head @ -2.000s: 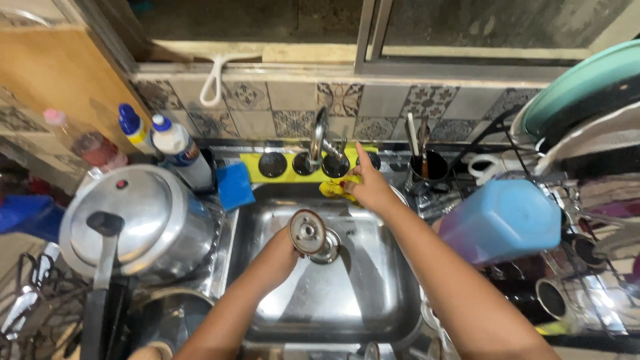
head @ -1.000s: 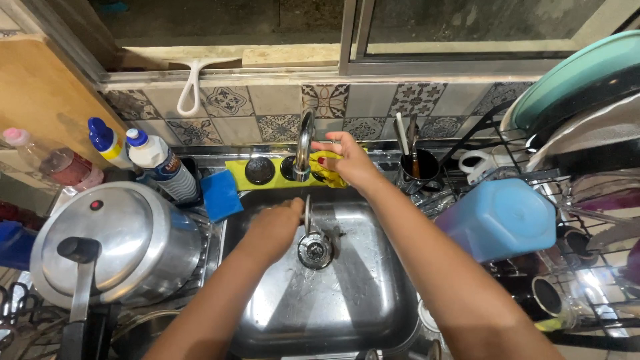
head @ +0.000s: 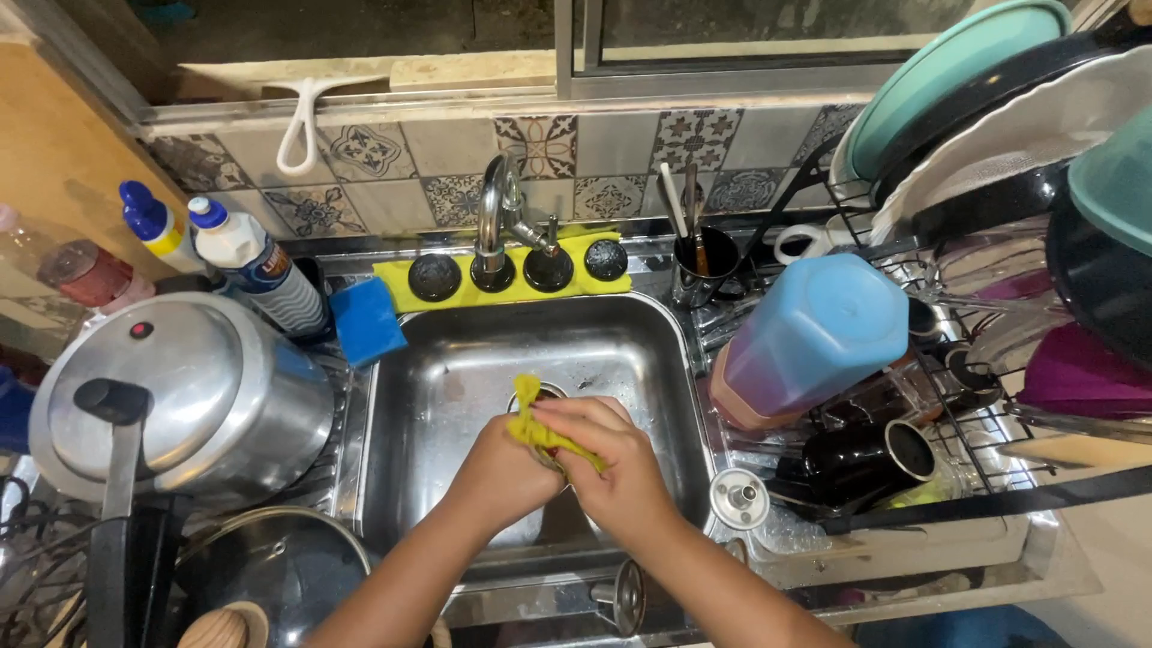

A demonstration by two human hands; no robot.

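Observation:
Over the stainless steel sink (head: 432, 540), my left hand (head: 513, 472) grips a small metal part (head: 547, 457), mostly hidden by fingers and cloth. My right hand (head: 607, 450) pinches a yellow cloth (head: 531, 418) around that part, the two hands touching. Behind them, the drain (head: 540, 392) shows partly. A round metal part (head: 740, 499) lies on the sink's right rim, and another metal piece (head: 623, 598) stands at the front edge. The chrome faucet (head: 493, 211) rises behind the basin from a yellow cloth strip (head: 387, 283).
On the left are a pressure cooker (head: 180, 387), a glass lid (head: 270, 567), a blue sponge (head: 367, 321) and a detergent bottle (head: 261, 261). A blue-lidded container (head: 810, 333), a black mug (head: 864, 463) and a dish rack (head: 954, 504) holding plates crowd the right.
My right hand has come down from beside the faucet with the yellow cloth and met my left hand over the basin. The round metal part on the right rim now shows.

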